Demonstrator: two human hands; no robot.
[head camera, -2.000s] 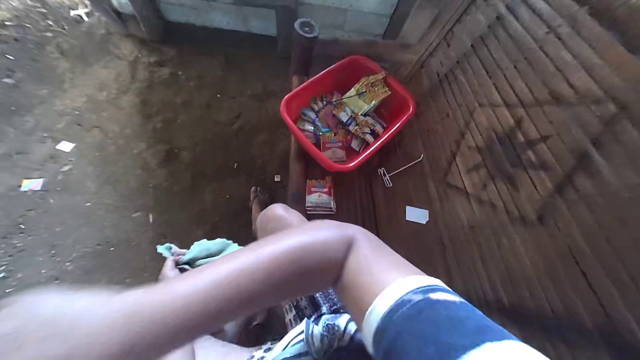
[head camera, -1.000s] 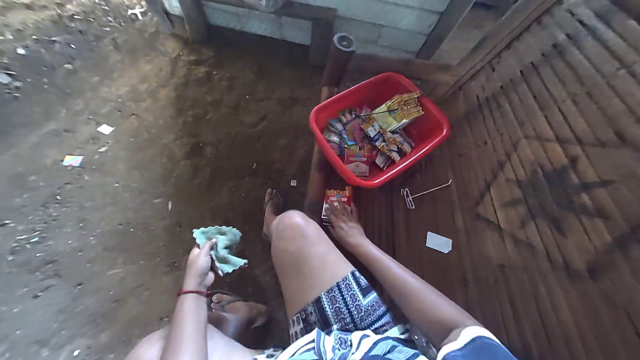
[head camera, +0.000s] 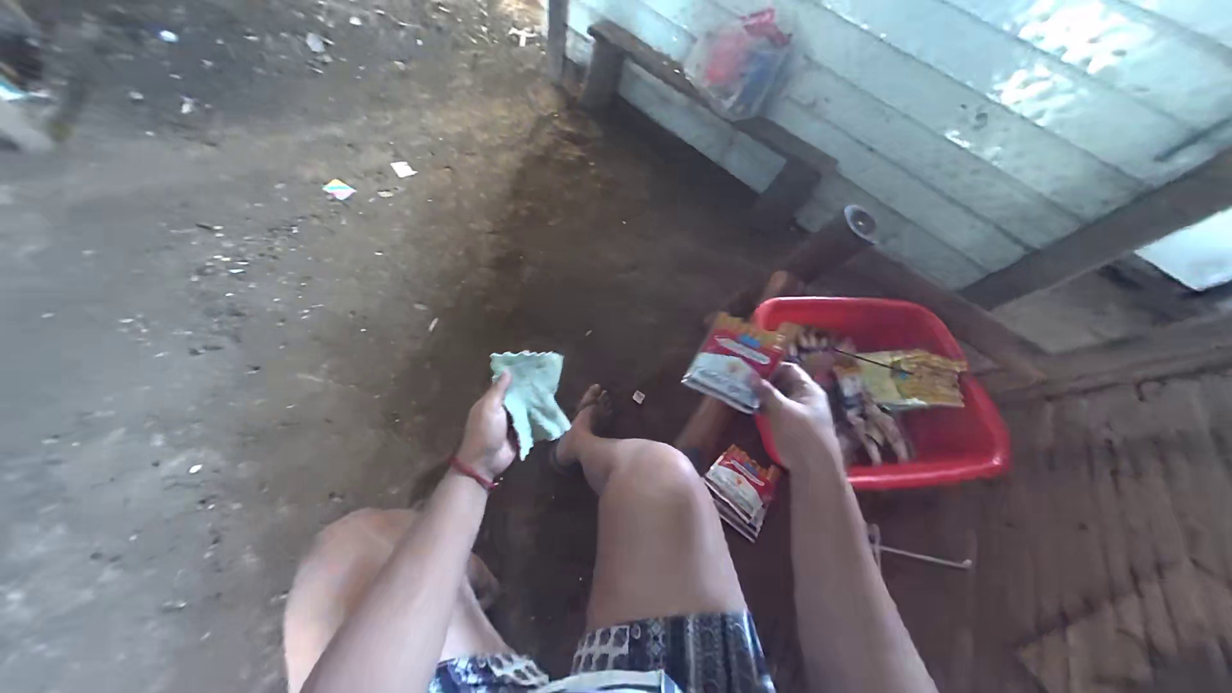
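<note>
My left hand (head camera: 489, 431) grips a pale green cloth (head camera: 531, 397) with scalloped edges, above the dirt floor. In my right hand (head camera: 797, 409) is a red and white printed sachet (head camera: 735, 362), held by its lower right corner near the left rim of a red plastic basin (head camera: 924, 474). Similar sachets (head camera: 743, 489) lie in a small stack beside my right forearm, just below the basin. Inside the basin are several assorted packets, among them a yellow sachet (head camera: 910, 378) at the right.
A wire hook (head camera: 924, 556) lies on the slatted wooden floor (head camera: 1088, 539) right of my forearm. A wooden post (head camera: 835, 241) stands behind the basin. A clear plastic bag (head camera: 741, 65) rests on a ledge by the plank wall. Scraps of paper (head camera: 339, 189) litter the dirt.
My right hand, on the stack of sachets a second ago, has risen from it with one sachet. My left hand still has the green cloth. The view has turned.
</note>
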